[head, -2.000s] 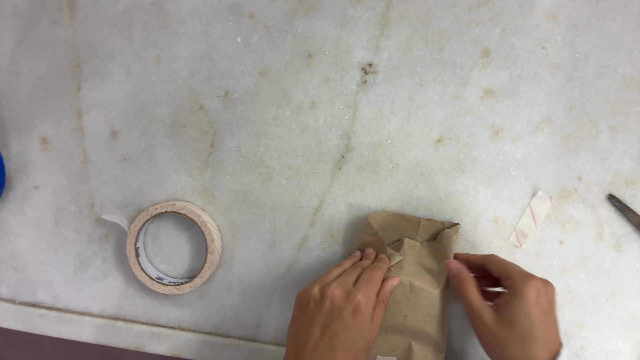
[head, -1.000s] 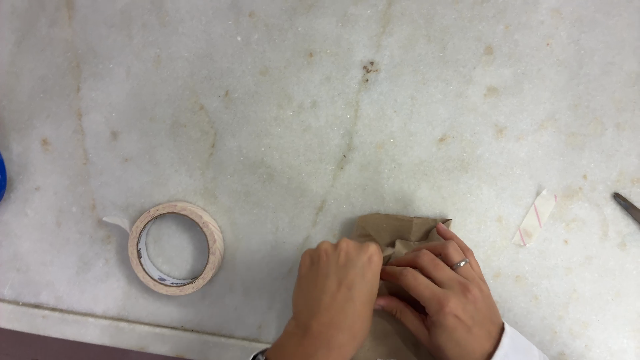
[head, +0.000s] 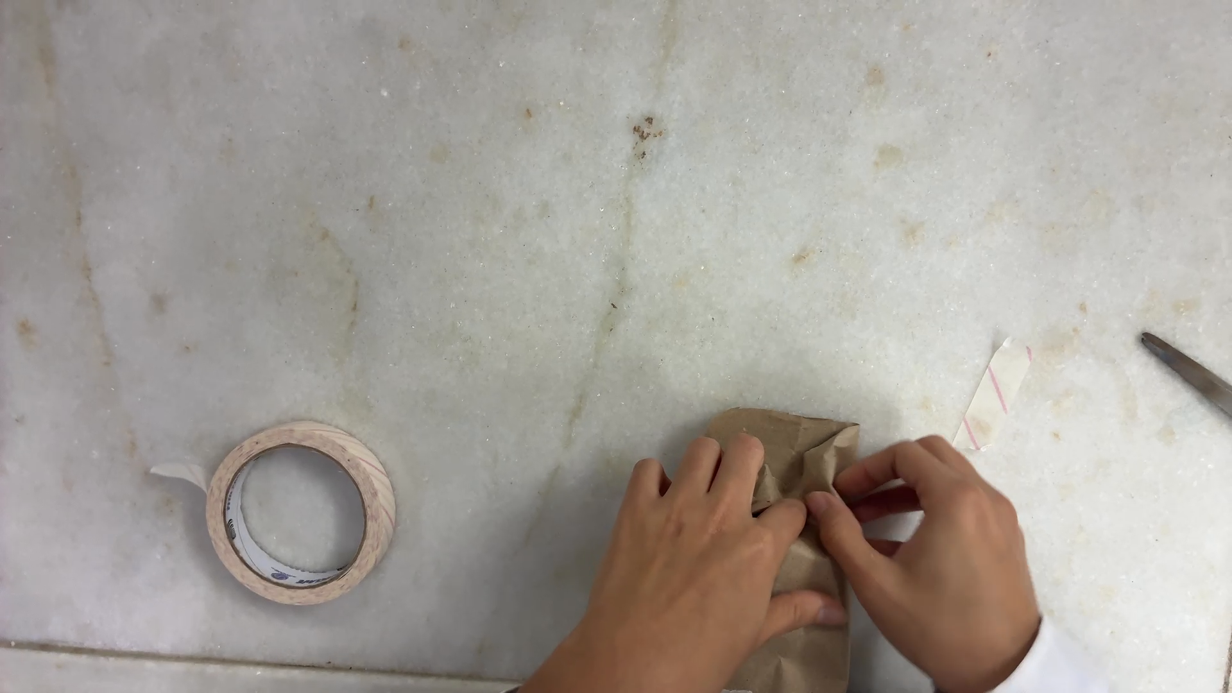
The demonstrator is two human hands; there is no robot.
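Observation:
A brown kraft paper packet [head: 804, 577] lies at the lower right of the middle, its far end creased and partly folded. My left hand [head: 688, 568] rests over its left side, fingers curled on the folded paper and thumb across its middle. On the right edge, my right hand [head: 934, 549] pinches a fold of the paper between thumb and fingers. What the packet holds is hidden. A roll of masking-type tape [head: 375, 520] with a loose end lies flat at the lower left. Right of the packet is a short cut strip of striped tape [head: 996, 397].
The stained marble countertop [head: 481, 289] carries everything. A dark metal tip of a tool [head: 1189, 371], possibly scissors, enters at the right edge. The counter's near edge [head: 241, 662] runs along the bottom left.
My right hand has moved from over the packet's top to its right edge. My left hand, a fist at the packet's left a second ago, now lies spread across the paper.

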